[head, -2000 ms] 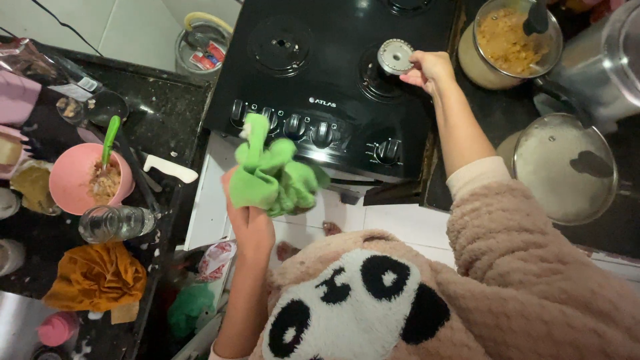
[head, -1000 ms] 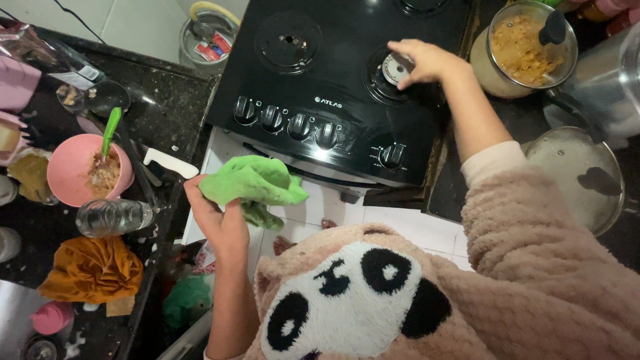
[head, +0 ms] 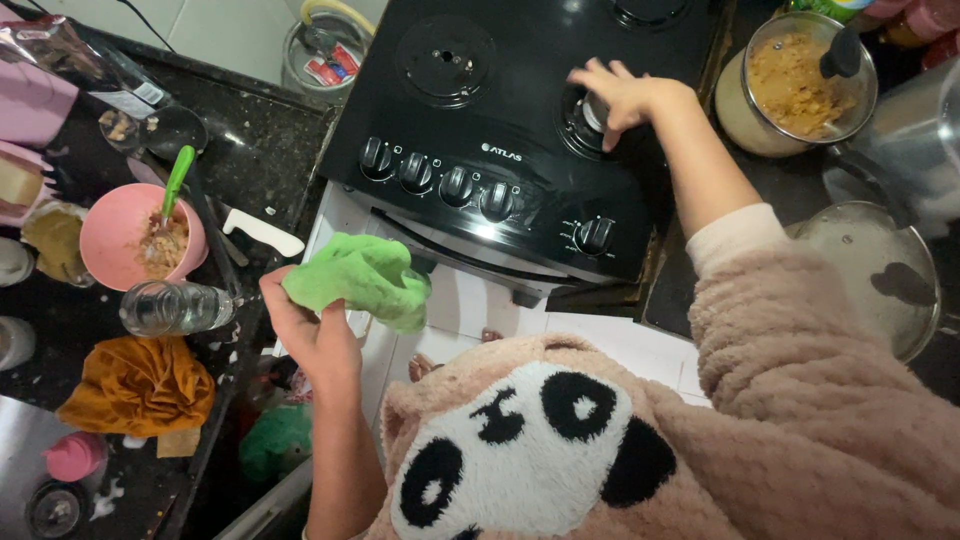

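Observation:
A green cloth (head: 360, 281) hangs bunched in my left hand (head: 319, 334), in front of the stove's knobs. My right hand (head: 626, 101) is spread over the front right burner of the black gas stove (head: 525, 82), its fingers around or just above a metal burner part (head: 595, 112). Whether the fingers touch that part cannot be told. The front left burner (head: 446, 60) shows its bare centre, with no cap on it. Black knobs (head: 457, 186) line the stove's front panel.
On the left counter lie a pink bowl (head: 101, 240) with food and a green-handled utensil, a white-handled knife (head: 262, 232), a glass jar (head: 176, 307) and an orange cloth (head: 142, 386). Right of the stove stand a lidded pot of food (head: 731, 105) and a glass lid (head: 862, 255).
My right hand has brought the metal burner part, held up two seconds ago, down onto the front right burner, and its fingers have since spread. The left hand still holds the green cloth.

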